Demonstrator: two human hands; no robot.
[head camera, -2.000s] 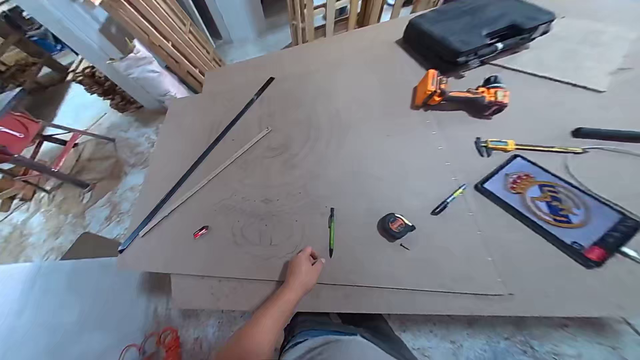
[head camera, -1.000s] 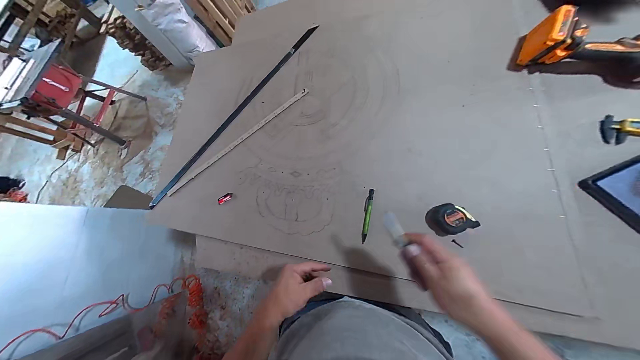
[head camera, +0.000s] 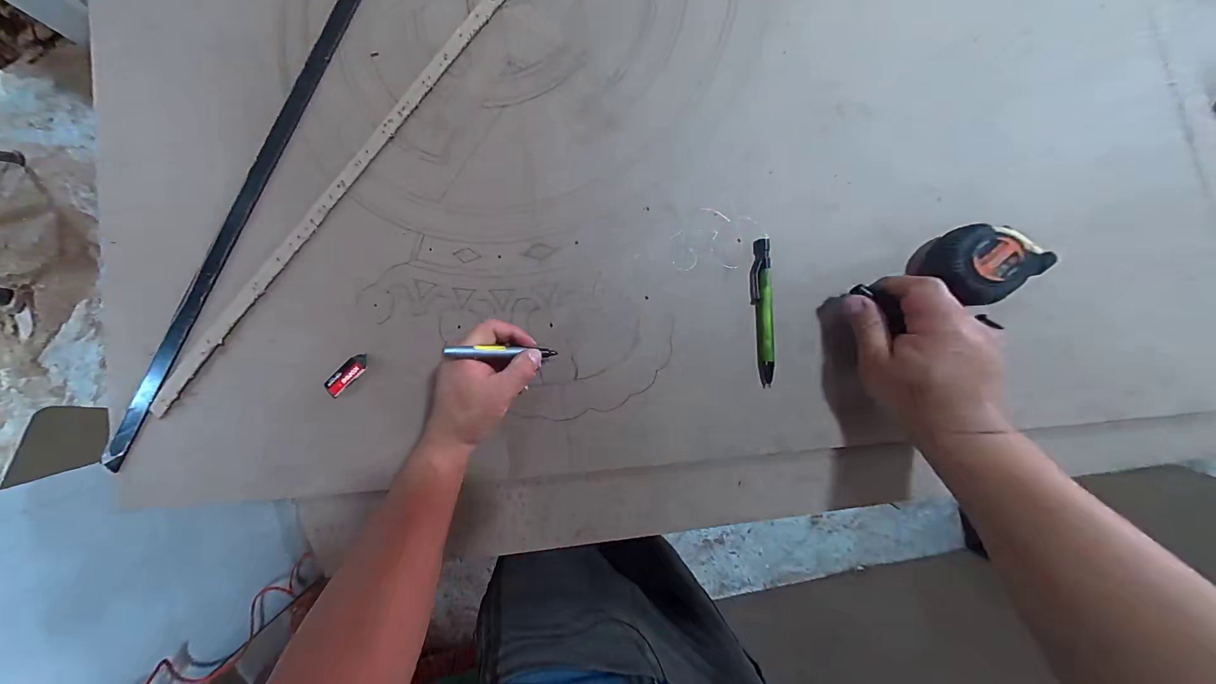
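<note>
My left hand holds a silver and yellow marker pen with a dark tip pointing right, over a pencil drawing on the brown board. My right hand is closed around a small black object, mostly hidden by the fingers; I cannot tell what it is. Just beyond that hand lies a black and orange tape measure. Between my hands a green mechanical pencil lies on the board. To the left of my left hand is a small red and black eraser.
A dark metal bar and a pale perforated strip lie slanting across the board's left part. A small dark screw lies below the tape measure. An orange cord hangs at lower left, beyond the board's front edge.
My left hand has moved from the board's front edge onto the drawing and now has a marker pen. My right hand, absent at first, held a pale blurred item; now it holds something black. The view is closer.
</note>
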